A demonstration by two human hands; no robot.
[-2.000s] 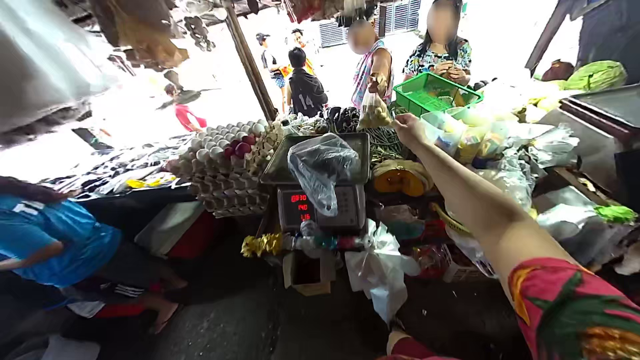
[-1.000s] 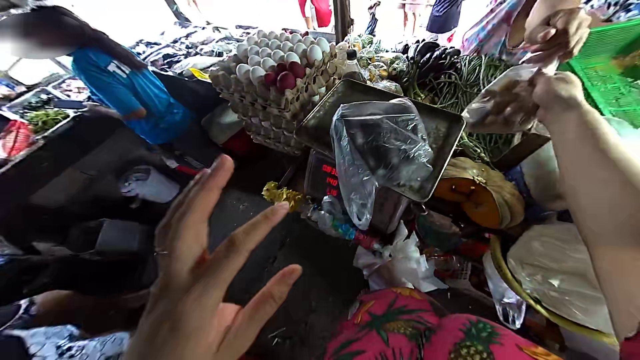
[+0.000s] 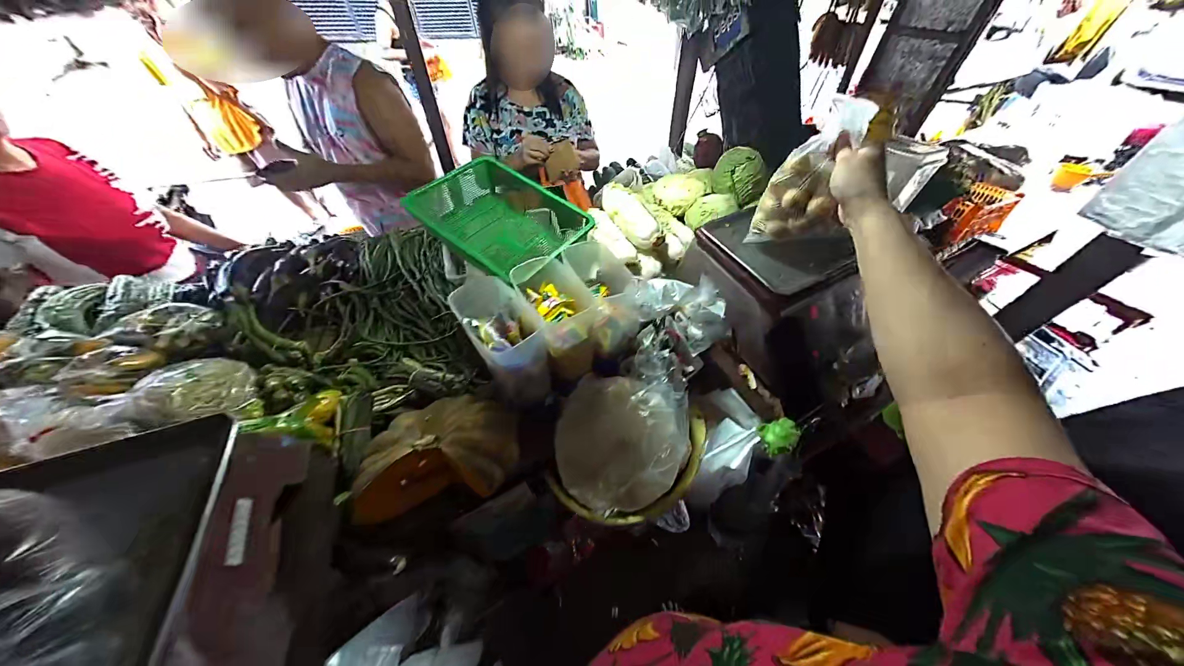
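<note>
My right hand (image 3: 858, 178) is closed on the gathered top of a clear plastic bag (image 3: 797, 192) that holds several round, pale brown items. The bag hangs over the dark metal tray (image 3: 786, 254) of a scale at the right of the stall. My arm is stretched forward, in a red patterned sleeve. My left hand is out of view. A green plastic basket (image 3: 499, 217) rests tilted beyond clear plastic containers (image 3: 555, 310) with small yellow packets. A cut squash (image 3: 435, 453) lies nearer me, beside a round tray with a plastic-covered pale item (image 3: 622, 444).
Long green beans (image 3: 412, 296) and eggplants (image 3: 296, 273) are heaped at the left. Cabbages (image 3: 740, 176) lie behind the scale. A second metal tray (image 3: 111, 518) with a plastic bag is at the lower left. Several people stand across the stall; one holds a brown item.
The view has swung to the right. My right hand has carried the bag over to the scale at the right; a second ago another person's hand was at it. My left hand has left the view.
</note>
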